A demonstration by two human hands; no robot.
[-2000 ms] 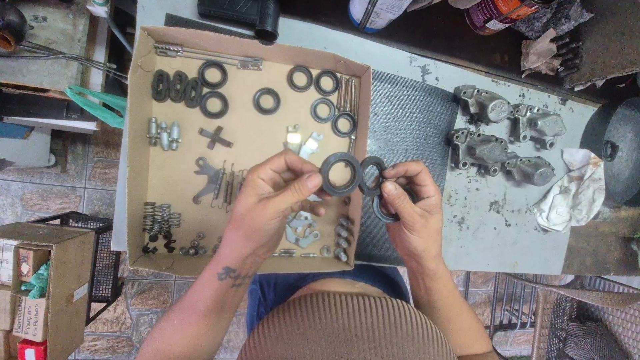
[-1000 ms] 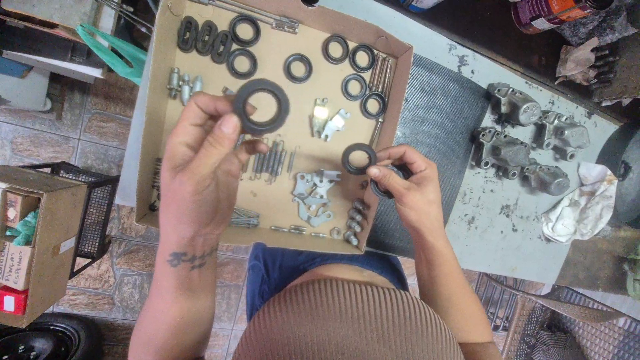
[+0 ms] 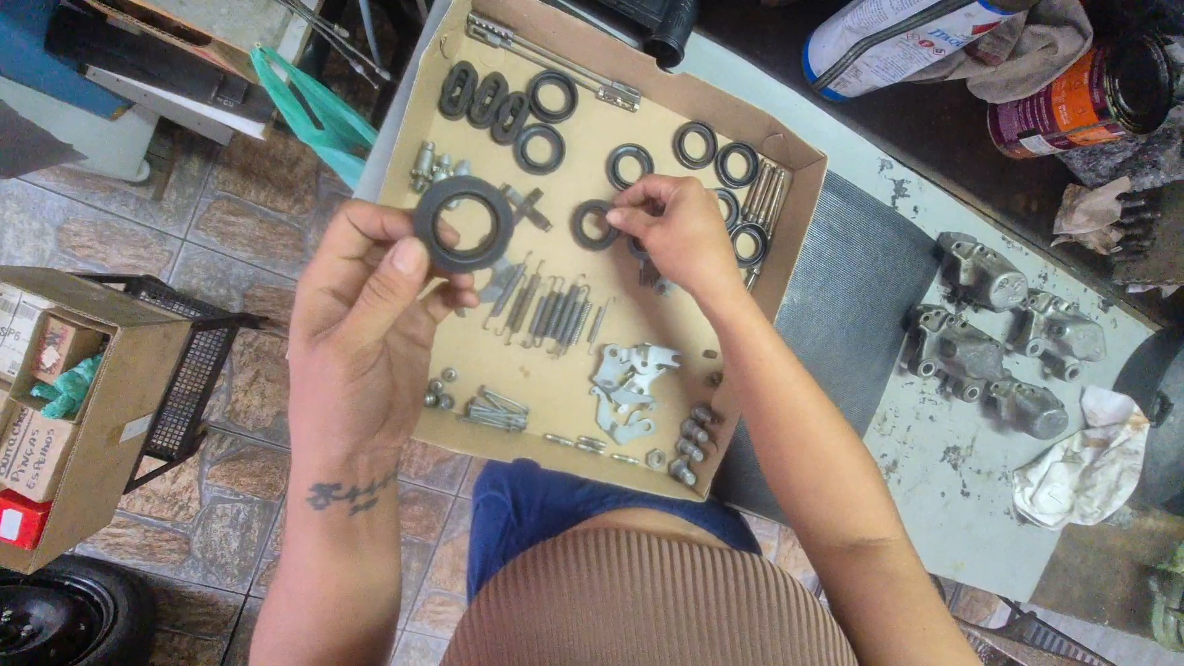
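Observation:
My left hand (image 3: pixel 370 287) holds a large black rubber seal ring (image 3: pixel 425 222) up over the left part of a shallow cardboard box (image 3: pixel 564 467). Inside the box, my right hand (image 3: pixel 671 227) pinches a smaller black seal ring (image 3: pixel 592 225) by its right edge; part of another dark ring shows beneath that hand. More black rings (image 3: pixel 630 166) lie around it. Below are coil springs (image 3: pixel 555 310), flat metal levers (image 3: pixel 629 379), bolts (image 3: pixel 497 409) and cylindrical metal parts (image 3: pixel 689 444). Oval rubber pieces (image 3: pixel 486 100) and long rods (image 3: pixel 555 60) occupy the box's upper left.
Right of the box lie a black mat (image 3: pixel 842 296), several cast metal cylinders (image 3: pixel 980 268) and a white rag (image 3: pixel 1078 462). A spray can (image 3: pixel 897 42) and a paint tin (image 3: pixel 1064 102) stand at the upper right. A carton (image 3: pixel 139 370) and a black crate (image 3: pixel 199 370) are at left.
My hands have moved apart. My right hand has gone from the box's right side to the rings inside it. The large ring remains in my left hand. The view has shifted and turned.

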